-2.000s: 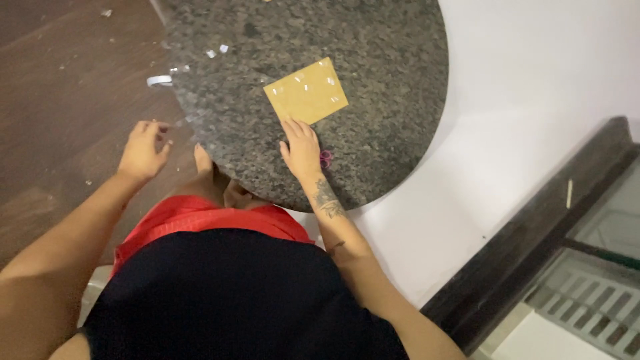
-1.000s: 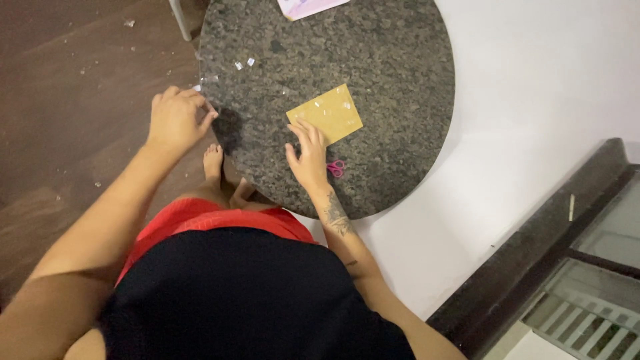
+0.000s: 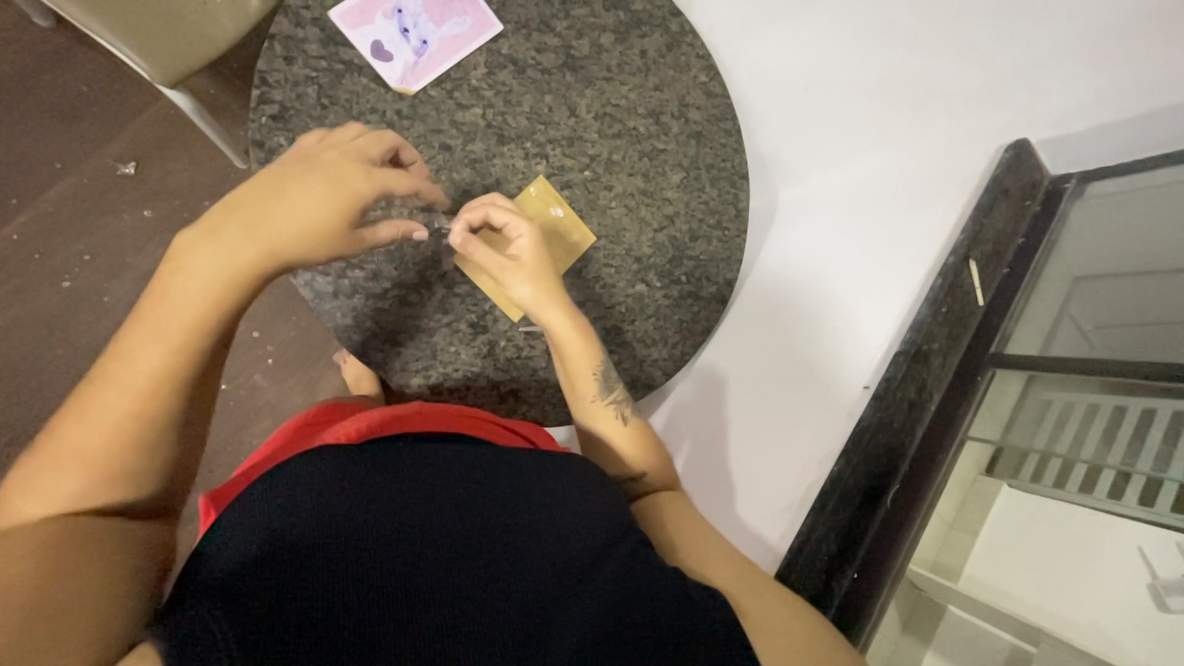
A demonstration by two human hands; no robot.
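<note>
A round, dark speckled stone tabletop (image 3: 647,120) fills the upper middle of the head view. On it lies a yellow rectangular sheet (image 3: 562,222) with small shiny clear pieces on its surface. My right hand (image 3: 504,245) is over the sheet's left part, thumb and forefinger pinched on a tiny clear piece (image 3: 441,228). Just left of it, my left hand (image 3: 342,199) hovers with thumb and fingers apart, its fingertips close to that piece; I see nothing held in it. A small thin item (image 3: 530,328) shows beside my right wrist, too little of it to name.
A pink card (image 3: 444,37) with an animal picture lies at the table's far edge. A chair (image 3: 176,37) stands at the upper left, on a dark floor with scattered bits. White wall (image 3: 814,185) and a dark ledge (image 3: 925,388) by glass panes are at the right.
My left hand has moved right, from beside the table to over it, close to my right hand. My right hand's fingers, spread on the yellow sheet before, are now pinched together. The view has shifted.
</note>
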